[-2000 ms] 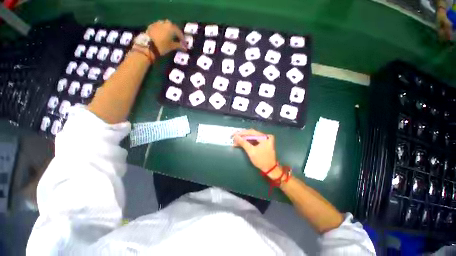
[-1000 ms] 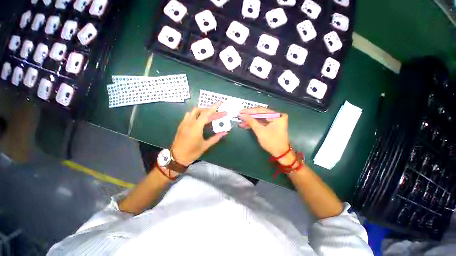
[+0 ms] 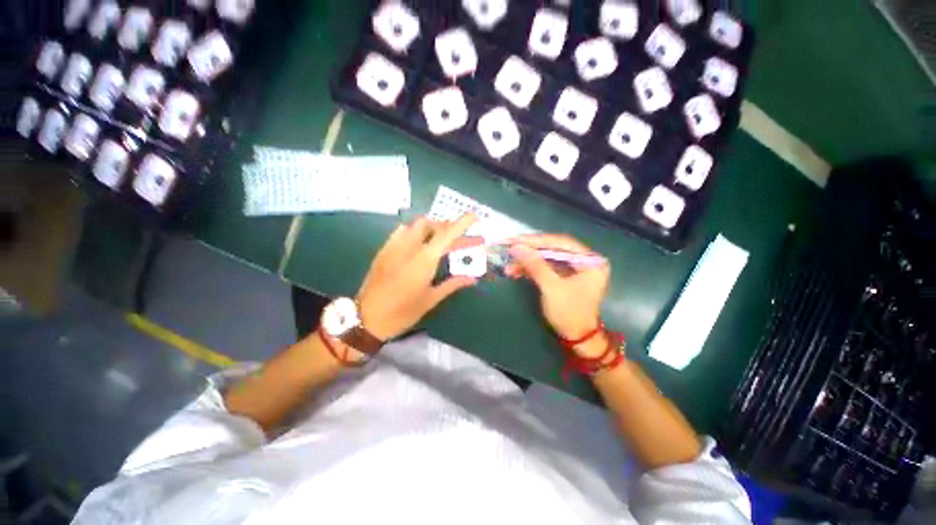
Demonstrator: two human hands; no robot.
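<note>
My left hand holds a white square housing with a dark centre hole between thumb and fingers. My right hand holds thin pink tweezers, with their tip end close to the housing's right side. Whether the tip touches the housing is too blurred to tell. A label sheet with small dots lies just beyond both hands, partly covered by them. The black tray behind it holds rows of white housings.
More dotted sheets lie to the left. A plain white strip lies to the right. Another black tray with white housings stands at far left. Shiny stacked black trays stand at far right. The green bench's near edge runs below my hands.
My left hand has come from the tray's far left corner to the front, now with a housing in it beside my right hand. The view has shifted, and the right hand still holds the tweezers.
</note>
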